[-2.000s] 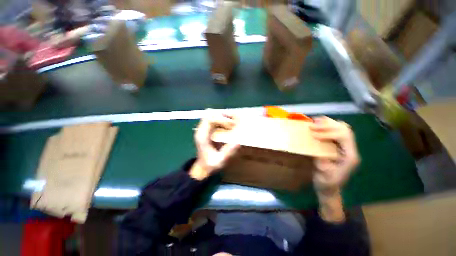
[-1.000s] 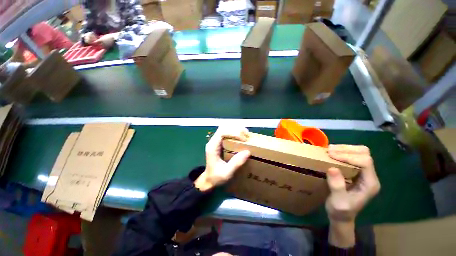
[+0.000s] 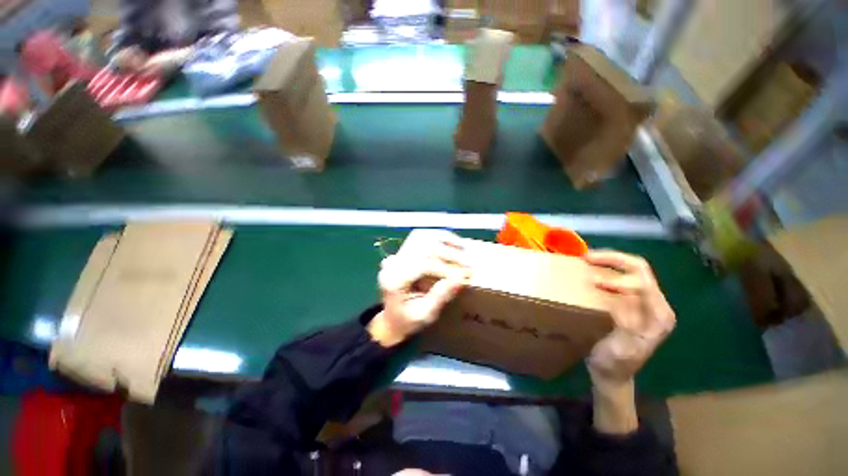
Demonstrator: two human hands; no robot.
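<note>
A brown product box (image 3: 521,321) with dark print on its front face is between my hands, above the near edge of the green belt. My left hand (image 3: 418,284) grips its left end, thumb on the front. My right hand (image 3: 630,311) holds its right end, fingers over the top edge. The lid edge looks closed against the front face. An orange tape dispenser (image 3: 544,236) lies on the belt just behind the box, partly hidden by it. The frame is somewhat blurred.
Flattened box blanks (image 3: 139,302) lie on the belt at left. Several upright product boxes (image 3: 595,116) stand on the belt section beyond the pale rail (image 3: 325,217). A large carton (image 3: 762,428) is at lower right, a red stool-like object (image 3: 65,432) at lower left. People are at the far left.
The dark gap under the box's top edge, seen one second ago, has closed. My hands and the box have shifted slightly left in view.
</note>
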